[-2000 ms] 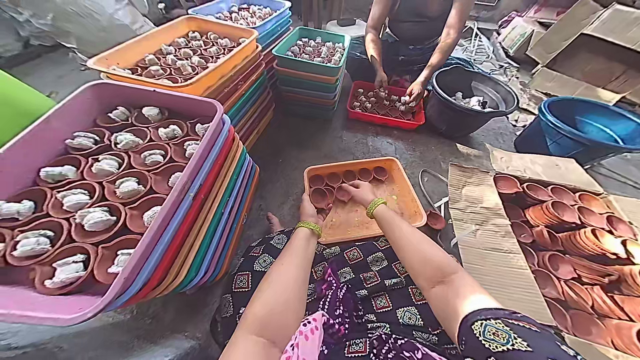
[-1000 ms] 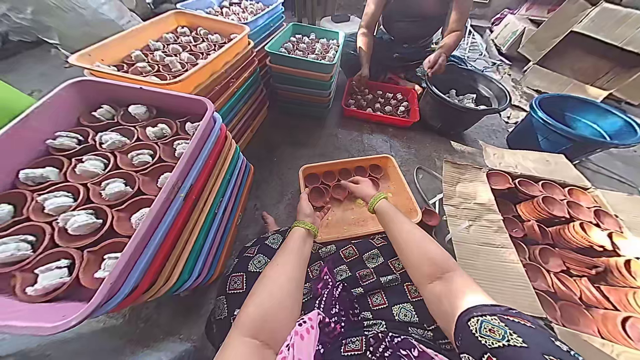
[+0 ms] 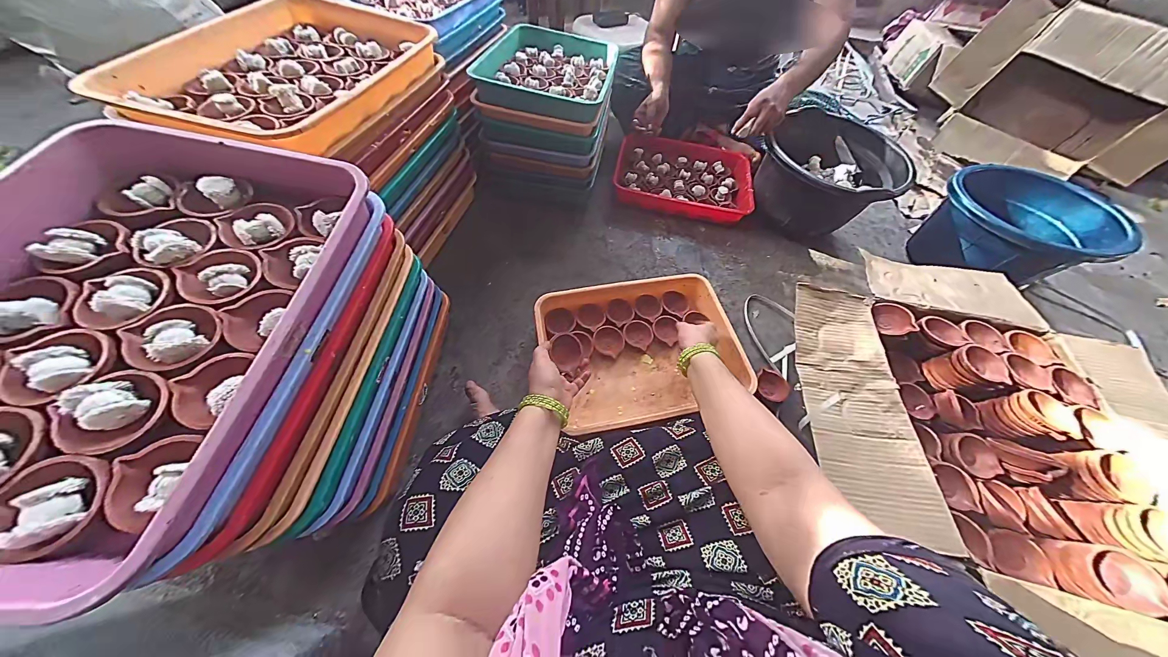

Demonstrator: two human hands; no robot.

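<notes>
An orange plastic tray (image 3: 630, 392) lies in front of my lap, with two rows of small clay lamp cups (image 3: 607, 341) along its far part. My left hand (image 3: 555, 372) holds a clay cup or a few nested ones (image 3: 567, 350) at the tray's left side. At the right end of the nearer row, my right hand (image 3: 695, 338) has its fingers on a clay cup (image 3: 697, 318); part of that cup is hidden. One loose clay cup (image 3: 773, 385) rests just outside the tray's right edge.
Stacked trays, the top one purple (image 3: 351, 192), stand at left, holding cups with white lumps. A cardboard box (image 3: 844, 411) of stacked clay cups is at right. Beyond are a red tray (image 3: 684, 214), a black tub (image 3: 821, 205), a blue tub (image 3: 1031, 228) and a co-worker's hands (image 3: 762, 109).
The nearer row of cups in the orange tray has grown towards the right. My right hand has moved right along it, while my left hand stays at the tray's left side.
</notes>
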